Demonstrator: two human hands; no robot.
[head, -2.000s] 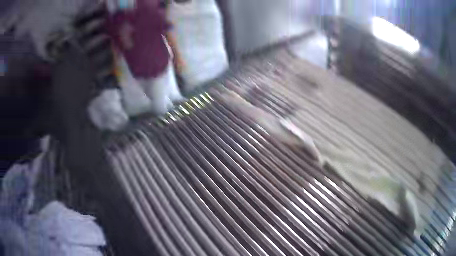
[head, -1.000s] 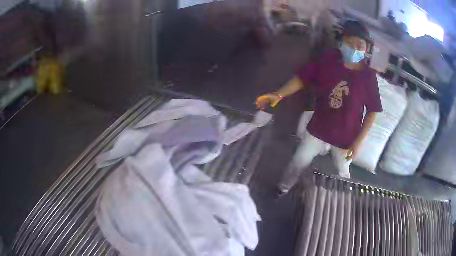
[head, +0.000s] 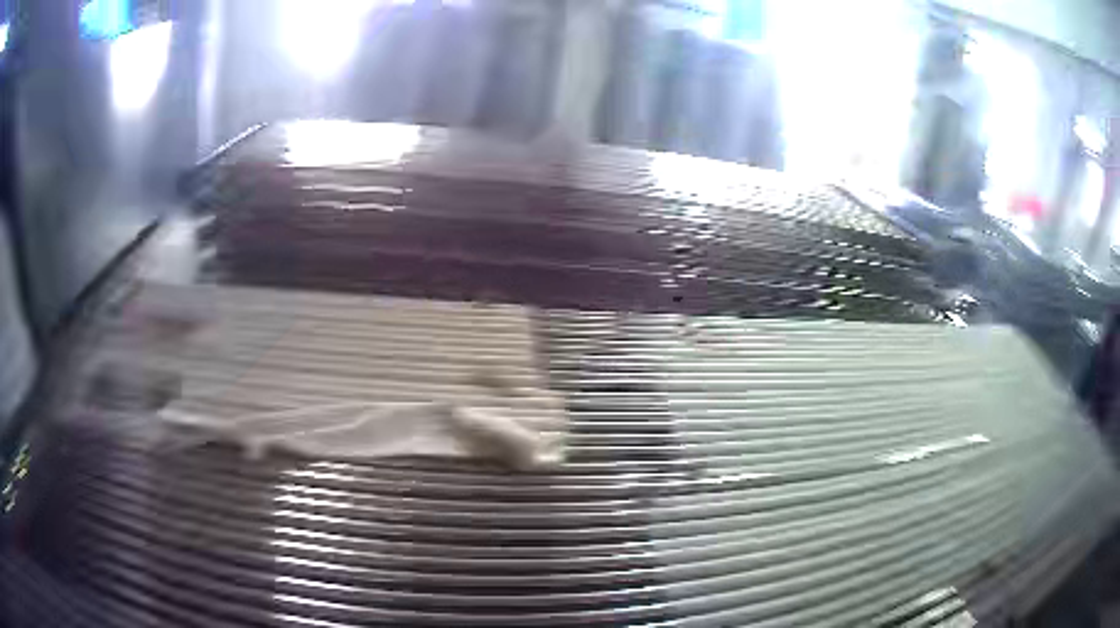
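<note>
Long metal tubes [head: 455, 540] lie side by side in close rows across the view, shiny at the lower middle. At the right they look matt and pale, as if under a pale cover [head: 835, 405]. A beige cloth [head: 356, 356] lies over the tubes at the left, with a bunched, twisted front edge [head: 369, 432]. Neither of my hands is in view. The frame is blurred.
Behind the bed is another stack of dark, shiny tubes [head: 491, 233]. Bright windows or panels [head: 847, 98] stand at the back. A grey upright surface [head: 86, 147] is at the far left.
The view has swung from the heaped pale cloth, the person in maroon and the white sacks to the tube bed with the beige cloth. No hand shows in the earlier frames as mine.
</note>
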